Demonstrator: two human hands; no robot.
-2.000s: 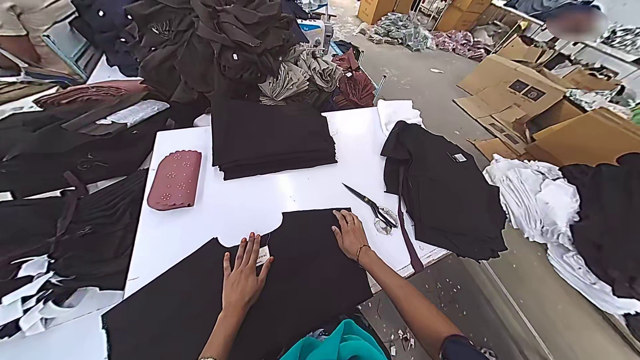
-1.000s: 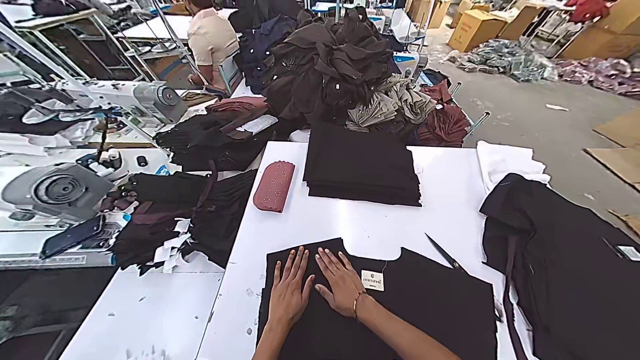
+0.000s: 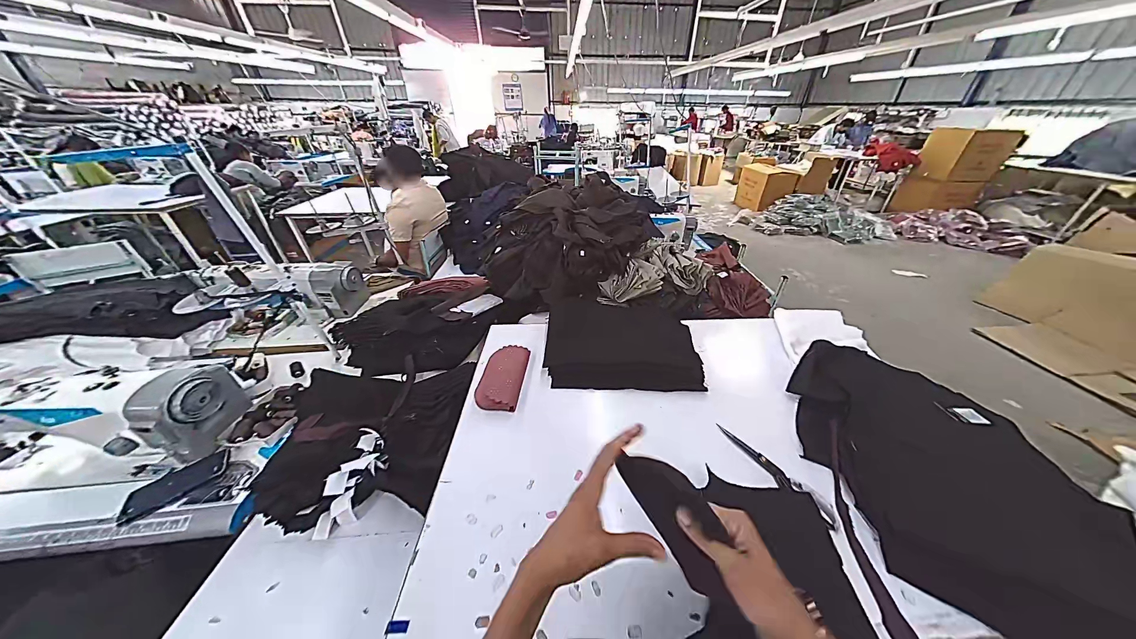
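My right hand point(image 3: 732, 546) grips a folded-over edge of a black fabric piece point(image 3: 790, 532) on the white table point(image 3: 550, 444). Just left of it, my left hand point(image 3: 590, 524) is raised with thumb and fingers apart, holding nothing. A pair of scissors point(image 3: 763, 457) lies beyond the fabric, partly beside a dark garment point(image 3: 967, 479) with a white label. A stack of black cut fabric point(image 3: 621, 346) sits at the table's far side. Left of that stack rests a pink case with a scalloped edge point(image 3: 503, 378).
A sewing machine point(image 3: 177, 408) and a pile of black fabric with white scraps point(image 3: 382, 444) stand left. Behind the stack rises a heap of dark garments point(image 3: 577, 231). A seated person point(image 3: 413, 209) is farther back. Flattened cardboard point(image 3: 1065, 311) lies on the floor at right.
Both hands lay flat on the spread black fabric; now the left is raised, and the right holds the fabric, its left part lifted and folded toward the right. The view has tilted up.
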